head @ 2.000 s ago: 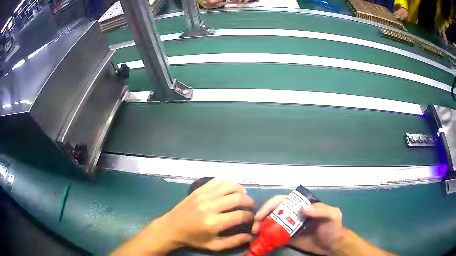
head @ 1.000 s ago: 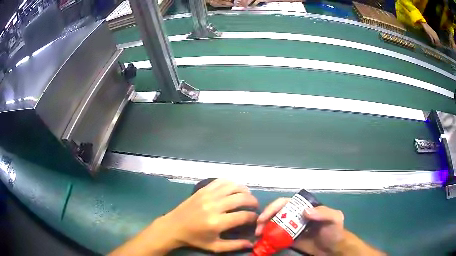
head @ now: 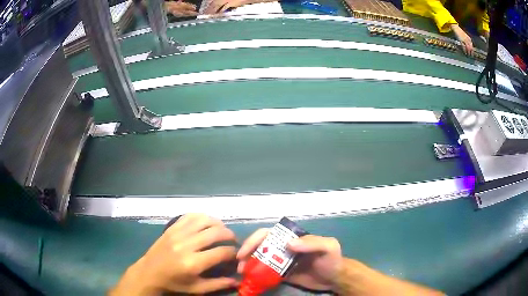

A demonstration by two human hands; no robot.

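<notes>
A glue bottle (head: 272,254) with a red shoulder, white label and black base lies tilted in my right hand (head: 315,263), red end down toward the bottom edge. My right hand is closed around it. My left hand (head: 188,254) is just left of the bottle, back up and fingers curled over something dark. What it holds is mostly hidden; a black round edge (head: 172,222) shows behind its knuckles. The bottle's tip is cut off by the picture's lower edge.
A part strip (head: 446,151) lies on the green conveyor belt (head: 260,159) beside the violet-lit curing unit (head: 492,156). A steel housing (head: 43,127) and grey post (head: 113,63) stand left. A black cable (head: 487,84) hangs right. A yellow-sleeved person (head: 431,13) is opposite.
The view has turned right, so the curing unit shows more fully. The part strip is closer to the violet light than two seconds ago. My hands keep nearly the same pose around the bottle.
</notes>
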